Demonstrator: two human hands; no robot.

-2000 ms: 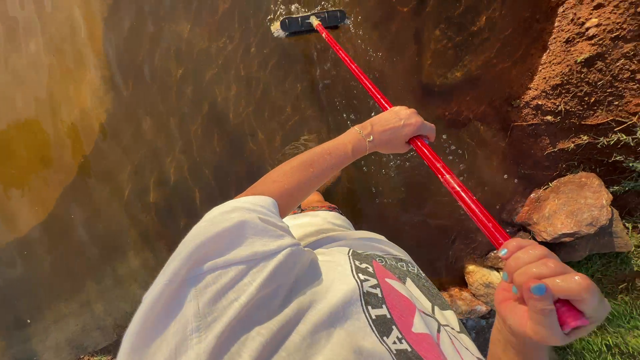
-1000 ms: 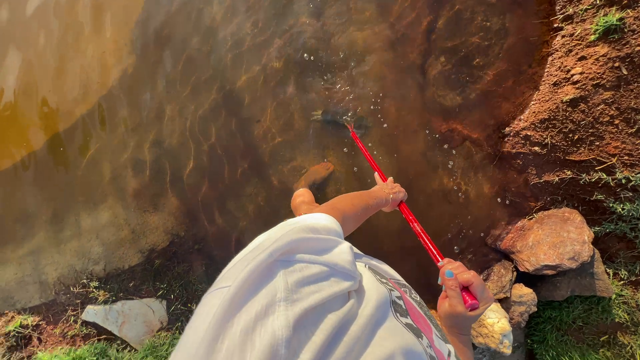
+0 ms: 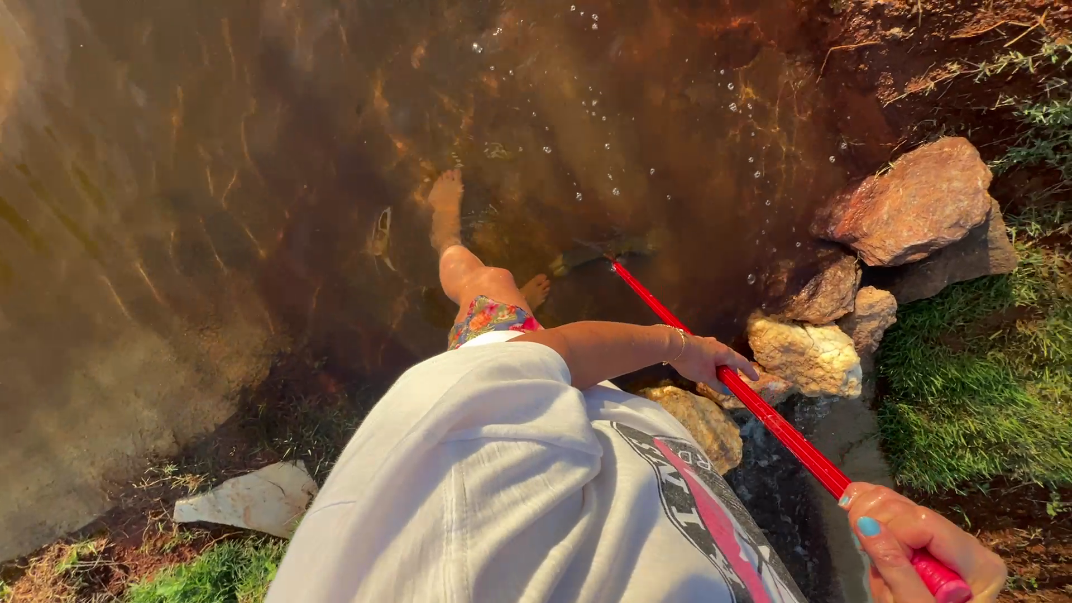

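Observation:
My left hand [image 3: 712, 362], with a thin bracelet at the wrist, is around the middle of a red pole [image 3: 787, 435]. My right hand [image 3: 921, 544], with blue nail polish, grips the pole's pink end at the lower right. The pole slants up and left into brown water. A dim, dark brush head [image 3: 607, 251] lies under the surface at its far end, close to one bare foot [image 3: 536, 291]. The other bare foot [image 3: 446, 191] is farther out in the water. A white printed T-shirt [image 3: 469, 486] covers the lower middle of the view.
Reddish and pale rocks [image 3: 913, 201] line the right bank, beside grass [image 3: 971, 385]. Water runs through a narrow channel [image 3: 846, 444] below them. A flat pale rock [image 3: 251, 498] rests on the lower-left bank. Bubbles float on the murky water [image 3: 293, 167].
The brush head, at the water's surface in the oldest frame, has come toward my feet and is now submerged. Both hands have stayed on the pole. The view has shifted.

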